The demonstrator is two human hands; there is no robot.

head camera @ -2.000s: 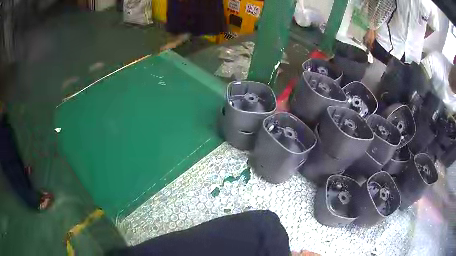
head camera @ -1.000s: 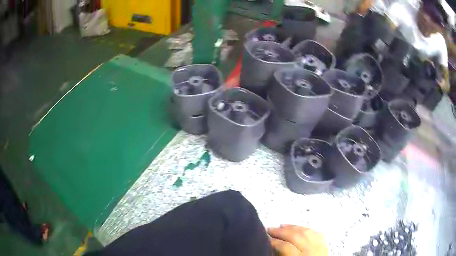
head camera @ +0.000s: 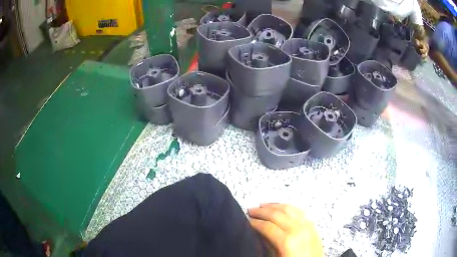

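Note:
My right hand is bare and cut off by the bottom edge, beside a dark-sleeved bent arm. Its fingers point left and its palm side is hidden, so I cannot tell whether it holds anything. My left hand is not in view. Dark grey plastic housings stand singly and stacked, open tops up, across the table; the closest leans against another housing. A loose heap of small black inserts with pale round discs lies at the lower right on bubble wrap.
A green board lies left of the bubble wrap. A green post stands behind the housings. A yellow crate and a pale bag are at the back left. Another person's hand and a blue-clothed person are at the upper right.
The view has swung right and down, so the housings sit farther left and higher. The insert heap and my right hand show more fully. No housing has clearly moved on the table.

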